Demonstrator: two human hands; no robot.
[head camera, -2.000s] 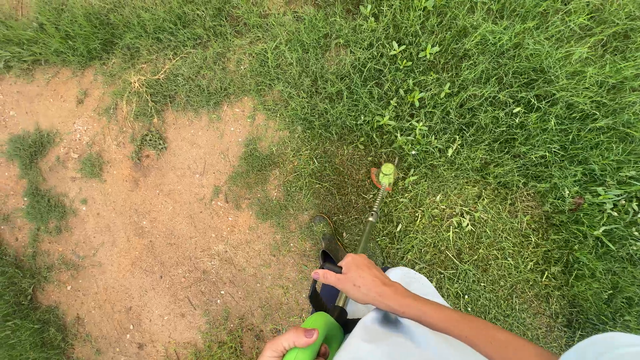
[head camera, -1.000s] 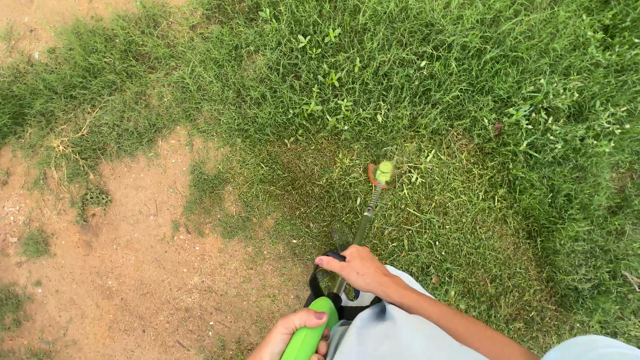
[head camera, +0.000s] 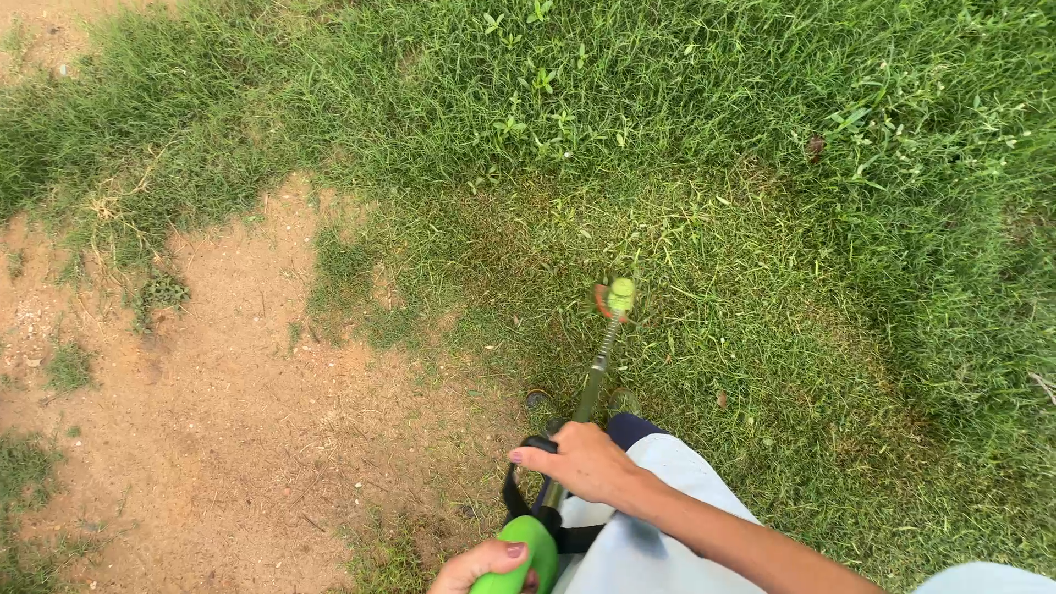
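Observation:
A string trimmer slants up from the bottom edge. My left hand (head camera: 491, 565) is closed around its bright green rear handle (head camera: 528, 540), thumb on top; its fingers are partly cut off by the frame. Further up the shaft (head camera: 591, 394), my right hand (head camera: 587, 464) grips the black front handle (head camera: 540, 444), its thumb resting over the loop. At the far end, the light green trimmer head (head camera: 621, 294) with an orange guard (head camera: 603, 301) is low over short grass, slightly blurred. A black strap (head camera: 513, 495) hangs beside the handles.
Taller grass (head camera: 742, 91) stands beyond and to the right of the head. Bare sandy soil (head camera: 231, 404) spreads on the left, with small weeds (head camera: 161, 293). Two shoe tips, one dark (head camera: 539, 400), show beside the shaft. A pale garment (head camera: 668, 528) covers the lower right.
The view has shifted, with more short grass now showing around the trimmer head. Both hands keep their hold on the trimmer.

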